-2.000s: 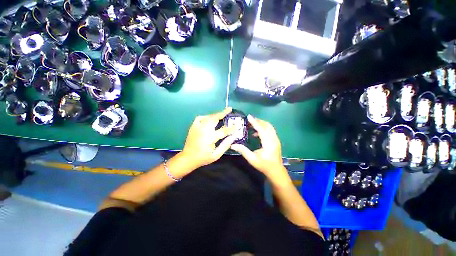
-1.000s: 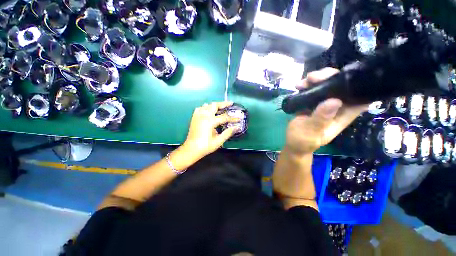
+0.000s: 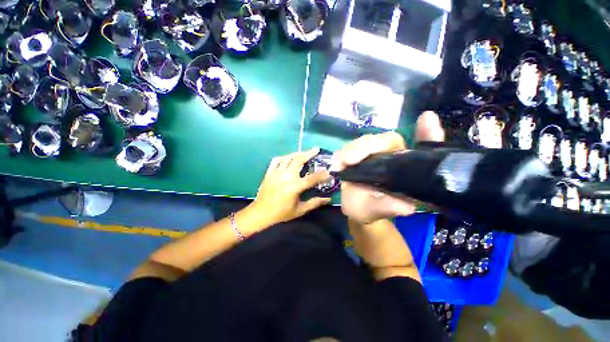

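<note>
A round black housing unit with a shiny centre sits at the front edge of the green bench. My left hand holds it from the left, fingers over its top. My right hand is wrapped around the front part of a long black electric screwdriver with a pale label patch. The driver's tip is over the housing unit; whether it touches a screw is hidden by my fingers and too small to tell.
A white screw feeder stands behind my hands. Waiting units with wire loops cluster on the left. Lined-up units with bright centres fill the right. A blue plastic bin with small parts is below the bench edge.
The right hand left the unit, took hold of the screwdriver by the feeder, then brought it left and down to the unit. The left hand stayed on the unit.
</note>
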